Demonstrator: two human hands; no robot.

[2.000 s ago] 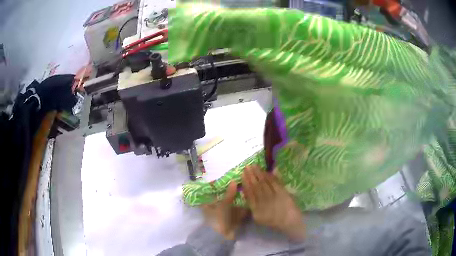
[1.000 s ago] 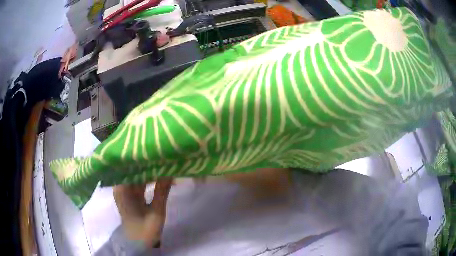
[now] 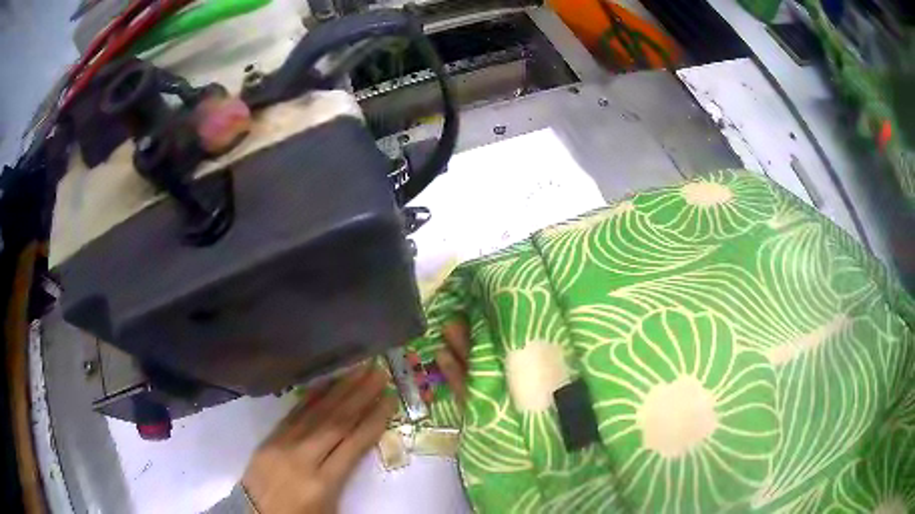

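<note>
The green bag (image 3: 682, 331) with cream flowers and a small dark rectangle lies at the right. Its narrow left end reaches beside the silvery presser foot (image 3: 411, 387), where a little purple trim shows. My left hand (image 3: 319, 442) lies low left of the foot, fingers together, fingertips at the lower edge of the machine head (image 3: 251, 261), with a bit of green beside them. What it holds is hidden. My right hand (image 3: 454, 361) shows only as fingers gripping the bag's left edge; the rest is covered by fabric.
Small cream-yellow pieces (image 3: 426, 445) lie by the foot on the white sheet (image 3: 512, 191). Black knobs, a cable and a bright green stick (image 3: 206, 22) are on top of the machine. A red button (image 3: 154, 430) is at lower left. An orange cloth (image 3: 612, 30) lies behind.
The bag has come down from across the view to the right of the machine head, flower face up. The machine head appears closer. My left hand has moved to the foot.
</note>
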